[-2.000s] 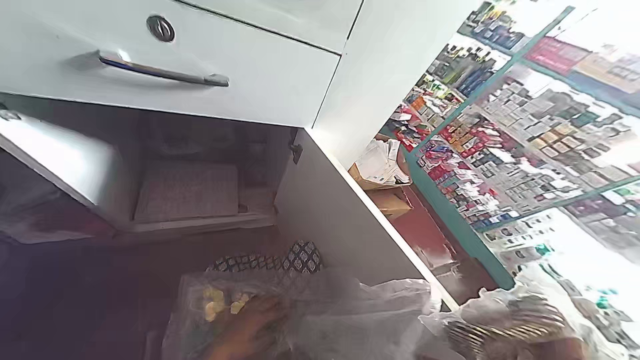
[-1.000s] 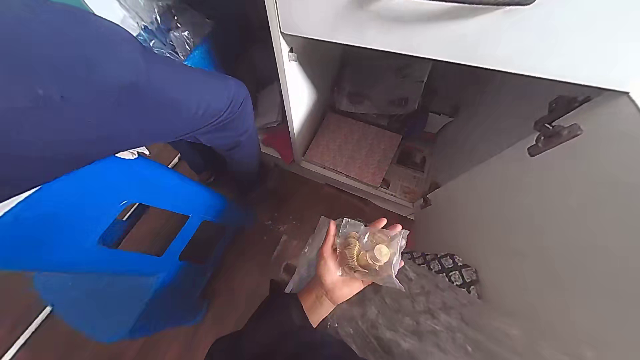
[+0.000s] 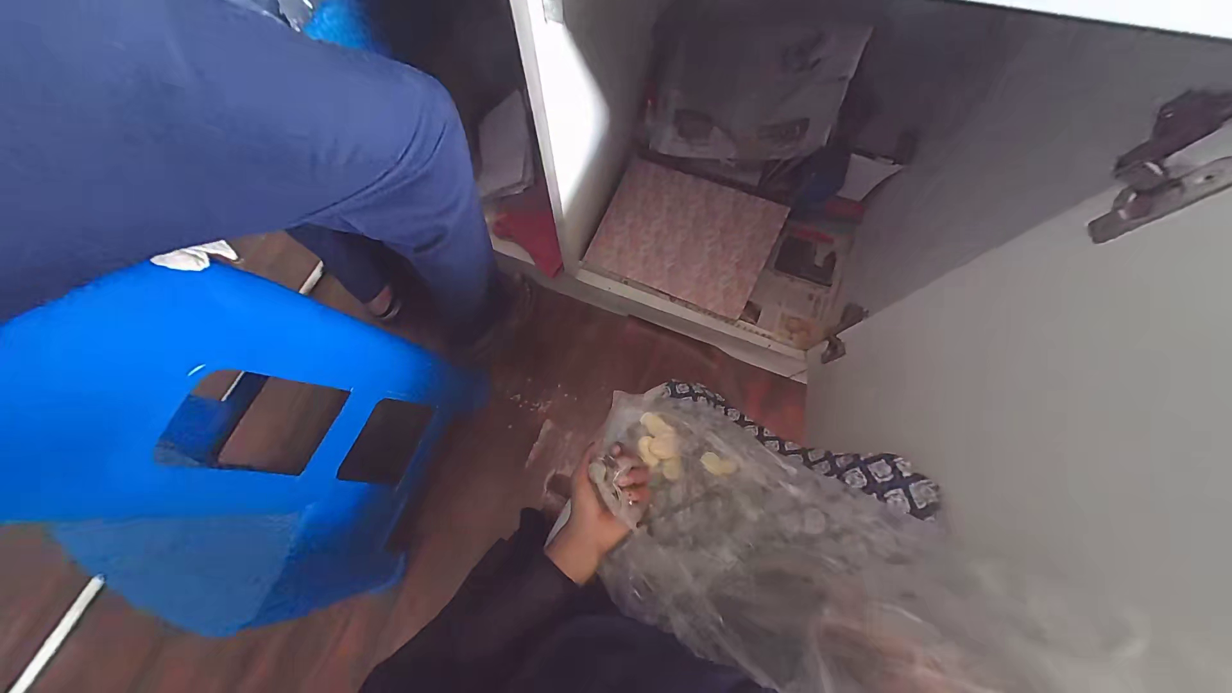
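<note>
My left hand (image 3: 606,496) is closed around a small bunched clear plastic bag (image 3: 614,476), at the left edge of a large clear plastic bag (image 3: 741,539). Several gold-coloured coins (image 3: 662,445) show by my fingers, apparently under or inside the large bag's plastic. The large bag spreads to the lower right over a dark blue and white patterned cloth (image 3: 890,481). A blurred skin-toned shape, probably my right hand (image 3: 881,640), shows through the plastic at the bottom; its fingers and grip cannot be made out.
Ahead is an open cupboard with a pink patterned board (image 3: 688,236) and papers on its floor. Its white door (image 3: 1039,385) stands open at the right. A blue plastic chair (image 3: 231,318) is at the left, near another person's blue-trousered leg (image 3: 385,164). The floor (image 3: 529,385) is dark wood-look.
My left hand was palm up with a small bag of coins a second ago; now its fingers are closed. More of the large clear bag shows beside it. The view has swung left since two seconds ago.
</note>
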